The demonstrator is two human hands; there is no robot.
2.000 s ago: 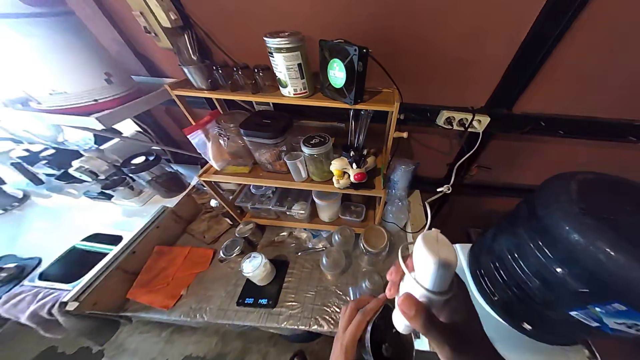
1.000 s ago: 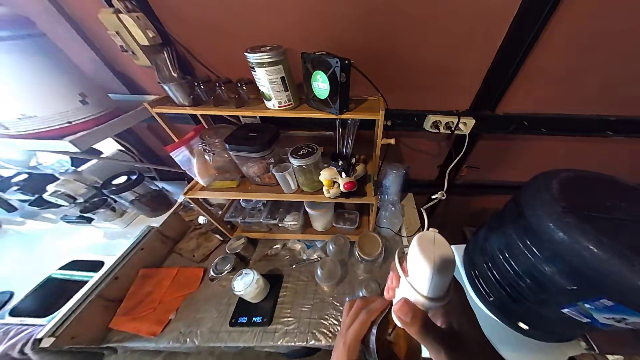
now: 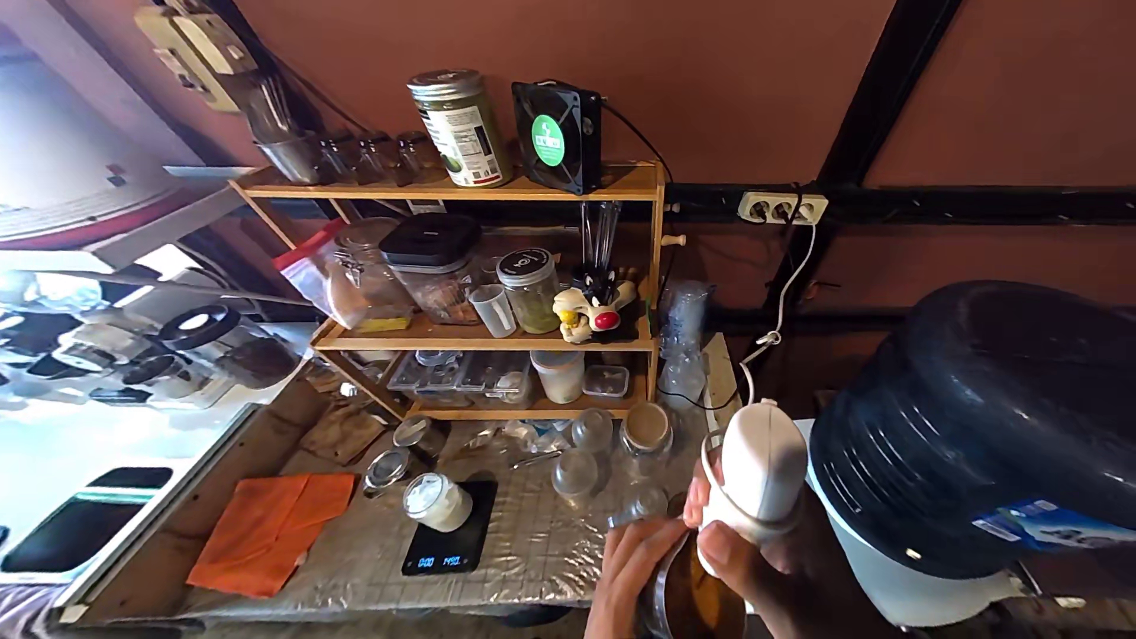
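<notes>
My right hand (image 3: pixel 754 550) grips a white corded handheld electric appliance (image 3: pixel 761 461), held upright with its cord rising to the wall outlet. My left hand (image 3: pixel 635 572) steadies the left side of a metal-rimmed container (image 3: pixel 697 595) with brown contents, cut off by the bottom edge. The appliance's lower end is over the container and partly hidden by my fingers. To the left, a glass of white contents (image 3: pixel 437 502) stands on a black digital scale (image 3: pixel 453 541) with a lit display.
A wooden shelf (image 3: pixel 532 337) with jars and a small fan (image 3: pixel 559 138) stands behind. Glass jars (image 3: pixel 575 470) are near my hands. A large dark water bottle (image 3: pixel 967 399) is at right, an orange cloth (image 3: pixel 271 532) at left. The cord runs to a power strip (image 3: pixel 781 209).
Brown contents now show in the container by my left hand; two seconds ago its inside looked dark. Both hands have kept their holds.
</notes>
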